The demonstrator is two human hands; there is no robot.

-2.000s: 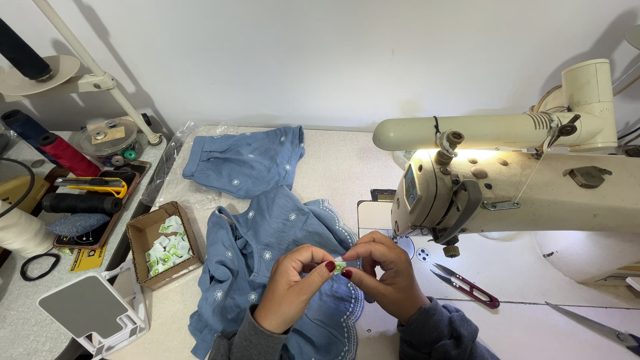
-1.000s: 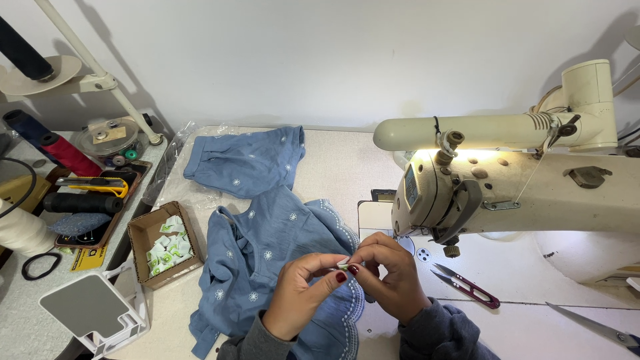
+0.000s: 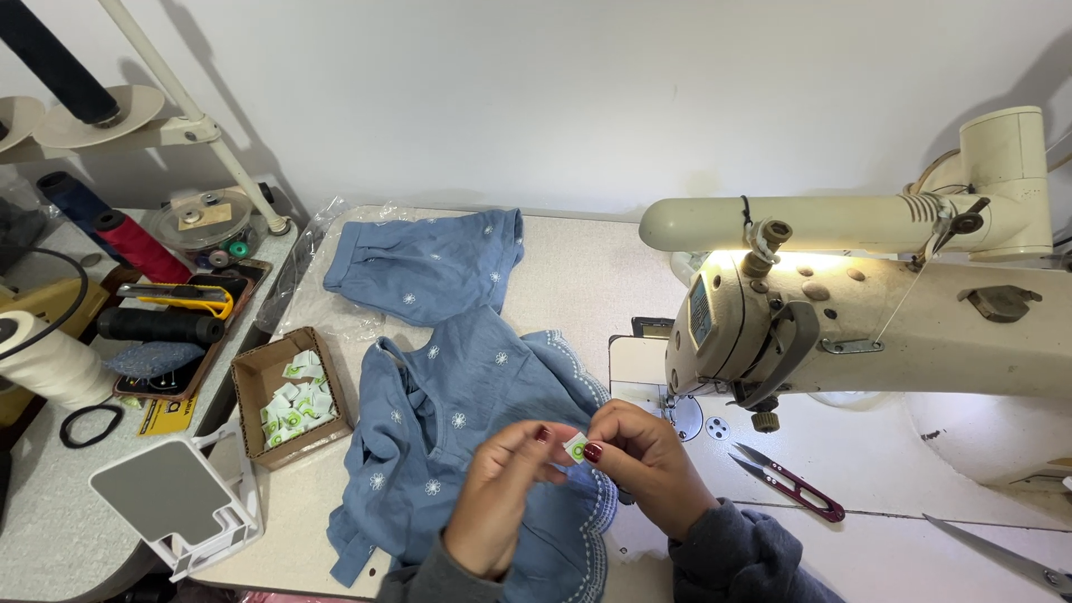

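Observation:
A small white fabric label with a green print point(image 3: 575, 448) is pinched between the thumb and forefinger of my right hand point(image 3: 641, 461). My left hand point(image 3: 507, 486) is at the label's left side with thumb and forefinger close to it; whether they touch it is hard to tell. Both hands are above a blue embroidered garment with a scalloped hem point(image 3: 477, 402). Behind it lies a second blue embroidered piece point(image 3: 427, 264). An open cardboard box point(image 3: 306, 445) left of the garment holds several similar labels point(image 3: 297, 406).
At the right stands a sewing machine point(image 3: 888, 327) with its lamp lit. Dark red thread snips point(image 3: 791, 484) and scissors point(image 3: 997, 554) lie before it. A white folding stand point(image 3: 172, 502), a thread cone point(image 3: 46, 360), a yellow utility knife point(image 3: 188, 295) and a tray are at the left.
My fingers have shifted around the label, and its printed face shows more plainly than a second ago. The garments and the box have stayed in place.

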